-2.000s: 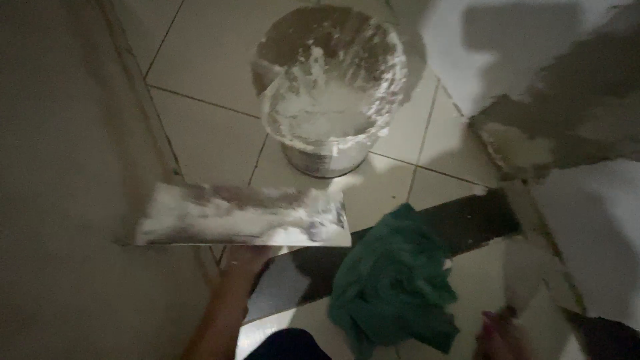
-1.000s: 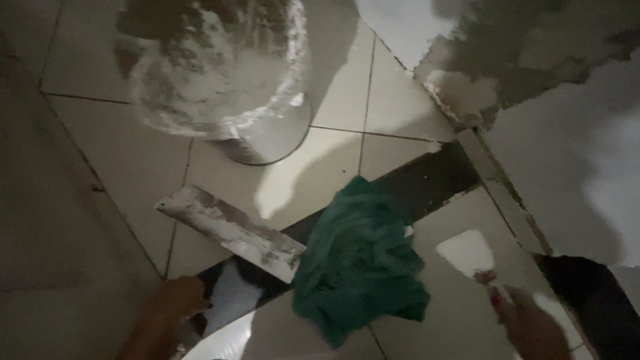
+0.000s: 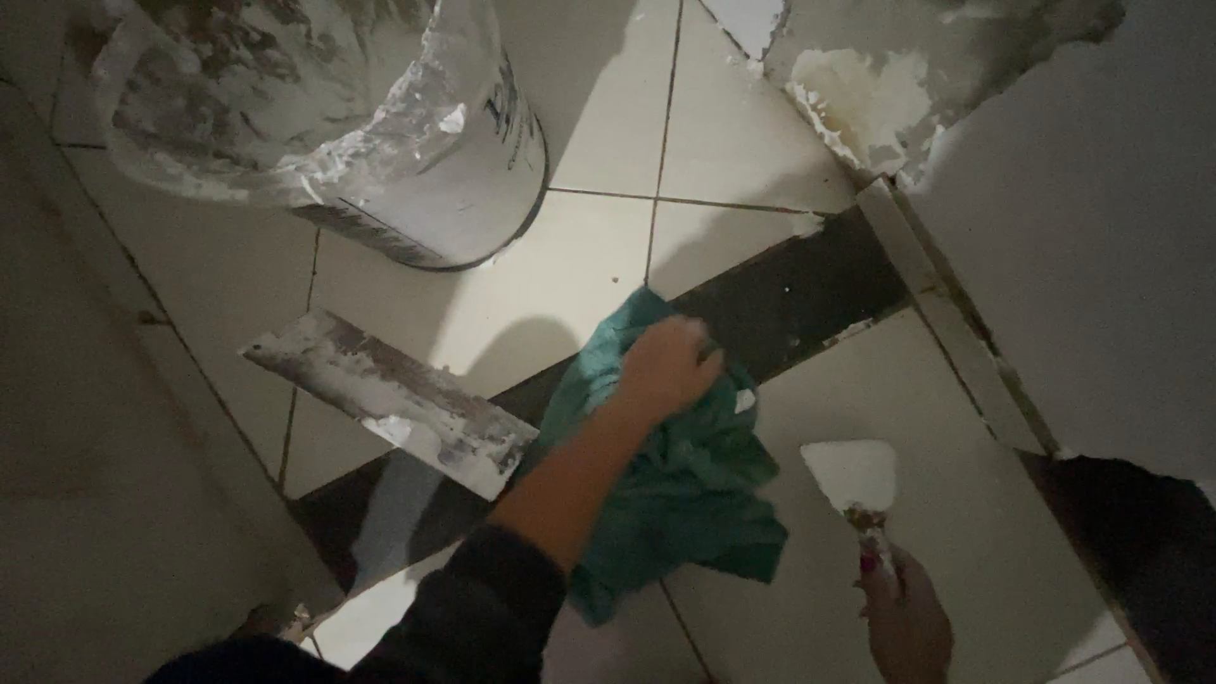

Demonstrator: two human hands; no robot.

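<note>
My left hand (image 3: 670,369) reaches across from the lower left in a dark sleeve, its fingers curled into the top of a crumpled green cloth (image 3: 684,513) on the floor. At the lower right, my right hand (image 3: 902,608) grips the handle of a putty knife (image 3: 855,473), whose blade is coated white. A wide metal finishing blade (image 3: 408,404), smeared with white compound, lies flat just left of the cloth; its right end is close to the cloth and my forearm. The cloth hides part of the dark floor strip.
A bucket (image 3: 446,204) with compound-crusted rim and inside stands at the upper left. Pale floor tiles (image 3: 750,142) meet a dark threshold strip (image 3: 807,280). Patched, rough wall plaster (image 3: 874,95) is at the upper right, beside a narrow raised edging (image 3: 950,313).
The wide blade, held up by my left hand two seconds ago, now lies on the floor. My left hand has moved right onto the green cloth. The view has shifted noticeably.
</note>
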